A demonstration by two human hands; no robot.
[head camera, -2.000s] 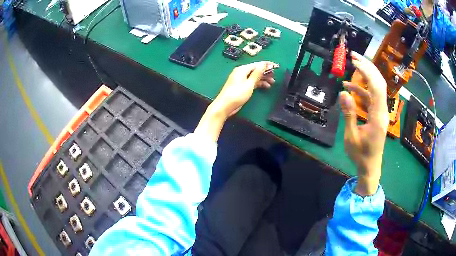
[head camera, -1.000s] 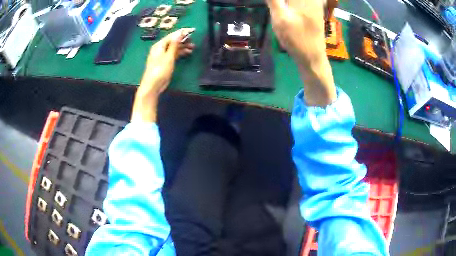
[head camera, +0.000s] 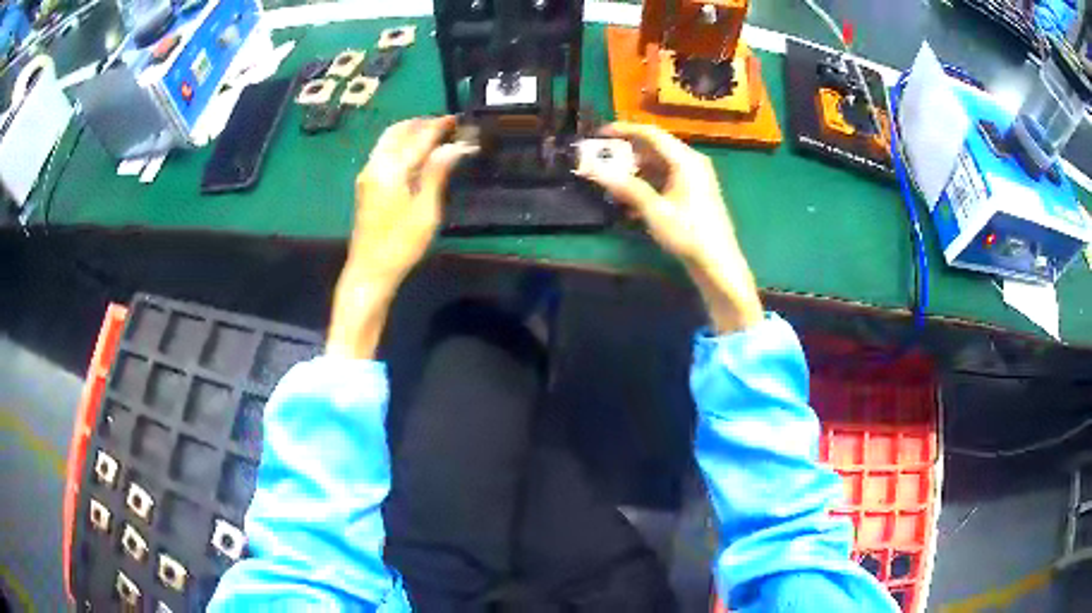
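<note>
The black press fixture stands on the bench in front of me, its top cut off by the frame. A pale square module with a dark centre sits in it. My right hand, at the fixture's right front, pinches another pale square module between thumb and fingers. My left hand is at the fixture's left front, its fingertips together on what looks like a small pale piece, mostly hidden. The red handle is not in view.
Black foam tray with pale modules is low left; red plastic tray low right. Loose modules and a dark slab lie left of the fixture. Orange fixture, black-and-orange fixture and blue-and-white box stand right.
The view has swung right and shifted. My right hand has come down from the raised handle area to the fixture's front and now holds a module. My left hand has moved closer to the fixture.
</note>
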